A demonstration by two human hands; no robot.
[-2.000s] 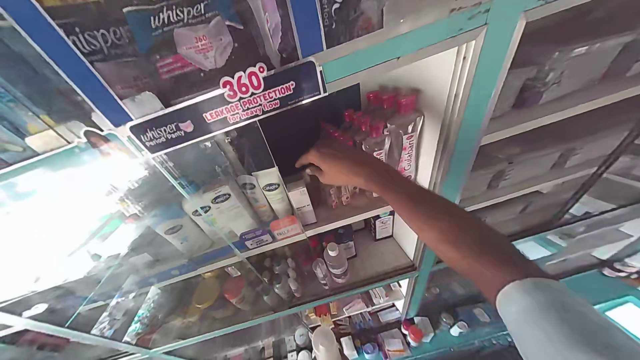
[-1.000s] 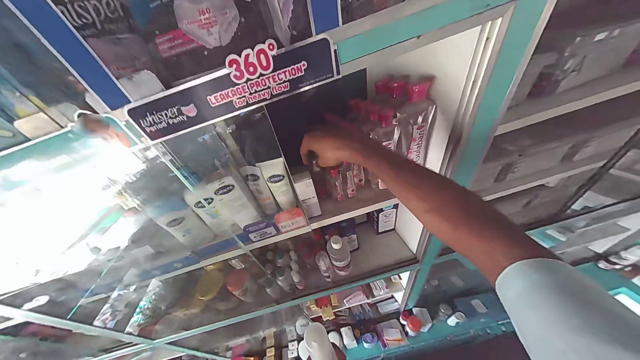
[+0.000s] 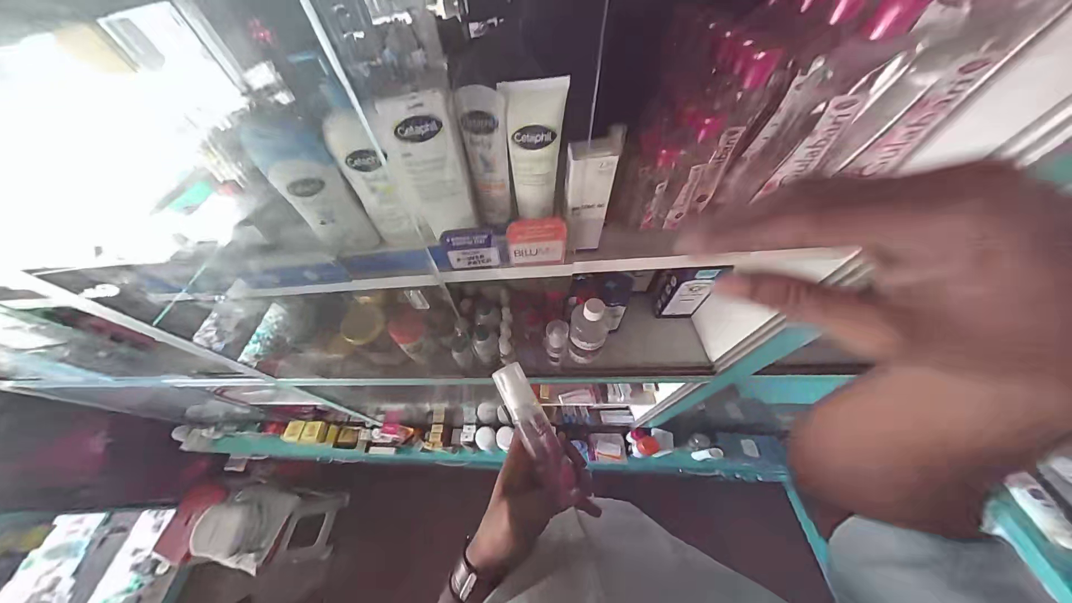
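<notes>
My left hand (image 3: 523, 494), with a watch on its wrist, is closed around a slim clear bottle (image 3: 532, 419) with a whitish cap, below the cabinet shelves. Blurred and close to the camera, my right hand (image 3: 938, 268) has its thumb and fingers apart, with nothing seen in it. It is in front of the upper shelf's right end, near the pink-capped rose water bottles (image 3: 804, 142). A white carton (image 3: 590, 188) stands left of those bottles, beside a Cetaphil tube (image 3: 533, 151).
Sliding glass (image 3: 402, 201) covers the cabinet's left part. The lower shelf (image 3: 662, 347) holds small clear bottles (image 3: 589, 331) and a dark box (image 3: 687, 291). Below, a teal ledge (image 3: 385, 456) carries many small boxes and jars. A plastic chair (image 3: 310, 523) stands at lower left.
My right hand has moved back from the upper shelf, toward the camera. My left hand with the clear bottle has come into view. The view has shifted, and the sign seen before is out of it.
</notes>
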